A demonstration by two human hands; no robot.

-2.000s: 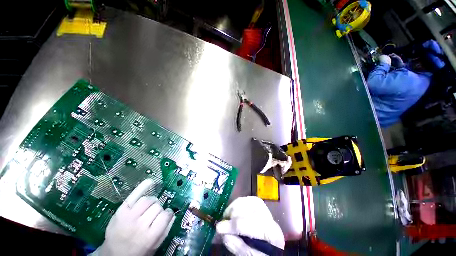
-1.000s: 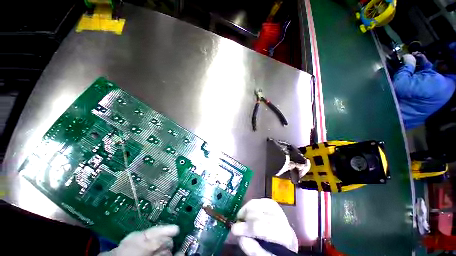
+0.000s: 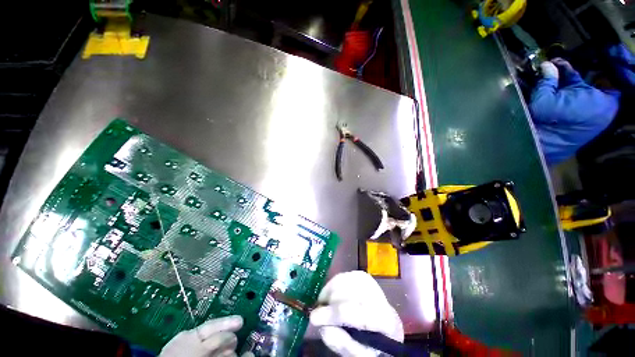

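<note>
A large green circuit board (image 3: 209, 244) lies on the shiny metal table. My right hand (image 3: 358, 314), in a white glove, holds the soldering iron (image 3: 291, 300); its brownish barrel points left over the board's right part, and its dark handle runs under the hand. I cannot tell whether the tip touches the board. My left hand (image 3: 205, 339), in a white glove and cut off by the bottom edge, is at the board's lower edge. It holds the solder wire (image 3: 179, 279), a thin pale strand running up across the board.
Side cutters (image 3: 356, 148) lie on the table. The iron stand (image 3: 387, 222) with a yellow sponge (image 3: 383, 259) is right of the board, beside a black fan (image 3: 480, 213). A yellow reel stand (image 3: 115, 45) is far left. Beyond the green conveyor (image 3: 480, 139) is a person in blue (image 3: 574, 111).
My left hand has moved down from over the board to its lower edge, its fingers now lower in view. My right hand stays near the board's right part with the iron. The view has shifted slightly.
</note>
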